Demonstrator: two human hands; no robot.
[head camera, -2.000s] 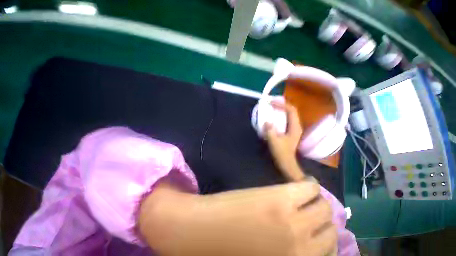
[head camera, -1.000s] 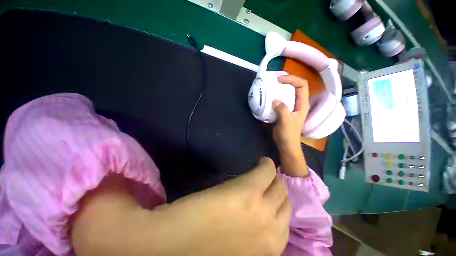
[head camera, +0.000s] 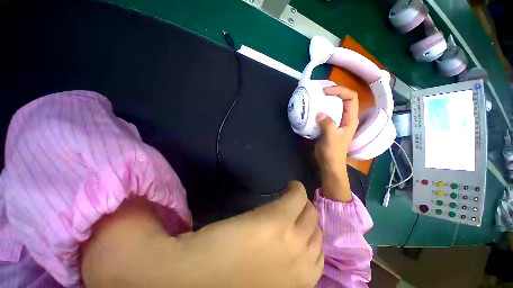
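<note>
The cat-ear headset (head camera: 368, 67), pink and white, lies open at the mat's right end, partly over the orange pad (head camera: 358, 97). My right hand (head camera: 337, 121) grips its near ear cup (head camera: 302, 111) with thumb and fingers; the cup's outer face is turned left. My left hand (head camera: 270, 242) is large and close to the camera, fingers curled, with its fingertips hidden. The thin black cable (head camera: 219, 135) runs over the black mat (head camera: 169, 67) and ends at the left hand's fingers. Its other end lies near the white strip (head camera: 269, 62).
The tester (head camera: 450, 152) stands at the right with its screen lit. A white cable (head camera: 400, 174) lies coiled beside it. Folded headphones (head camera: 428, 46) sit on the green conveyor at upper right, behind a white rail (head camera: 315, 26). The left sleeve (head camera: 95, 180) covers the lower left.
The view has moved closer and tilted. The gripped ear cup has turned its marked outer face into view. My left hand has moved a little left and down in the picture.
</note>
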